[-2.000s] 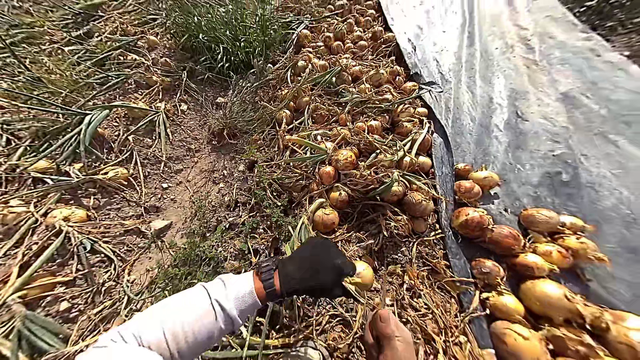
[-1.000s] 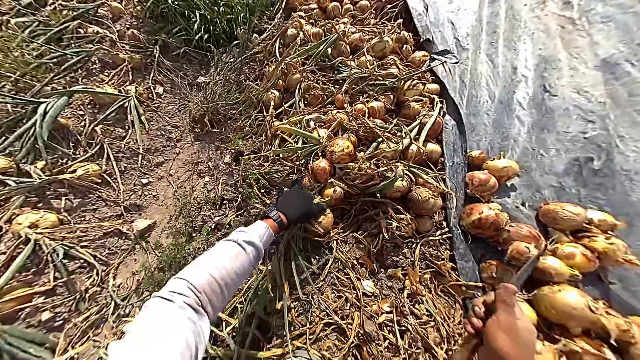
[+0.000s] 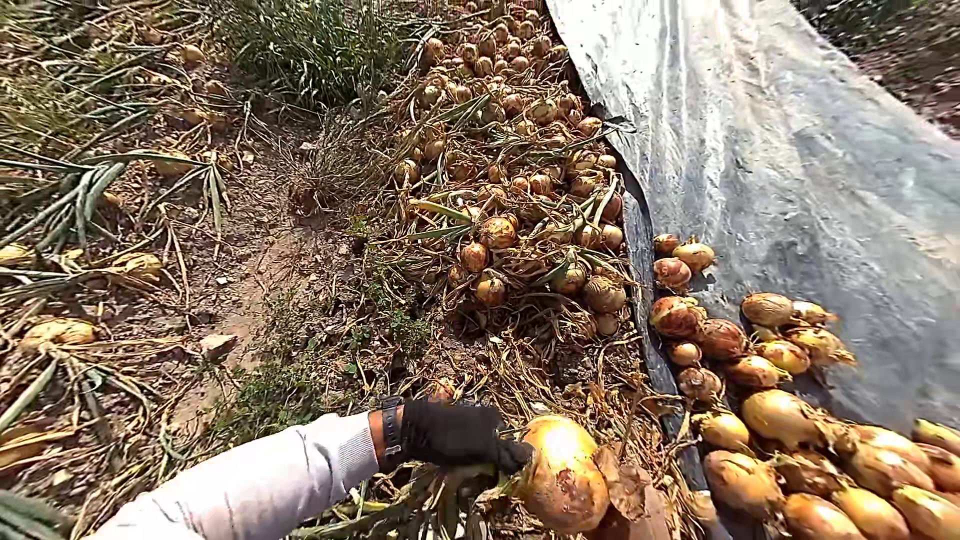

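My left hand (image 3: pixel 466 437), in a black glove with a watch at the wrist, is closed on the leafy neck of a large yellow onion (image 3: pixel 566 476) near the bottom middle. Green and dry onion leaves hang below the glove. My right hand (image 3: pixel 637 517) is partly in view at the bottom edge, just right of and under that onion; most of it is hidden, and whether it grips anything does not show. No knife can be made out.
Harvested onions with dry tops (image 3: pixel 525 180) lie in a row ahead. Trimmed onions (image 3: pixel 780 416) rest at the right on a grey plastic sheet (image 3: pixel 840 195). Weeds (image 3: pixel 300 52) and more pulled onions (image 3: pixel 60 331) are on the soil to the left.
A second ago my left hand was at the near end of the onion row; it has come back toward me with a large onion. My right hand, then holding a knife by the sheet, has moved left.
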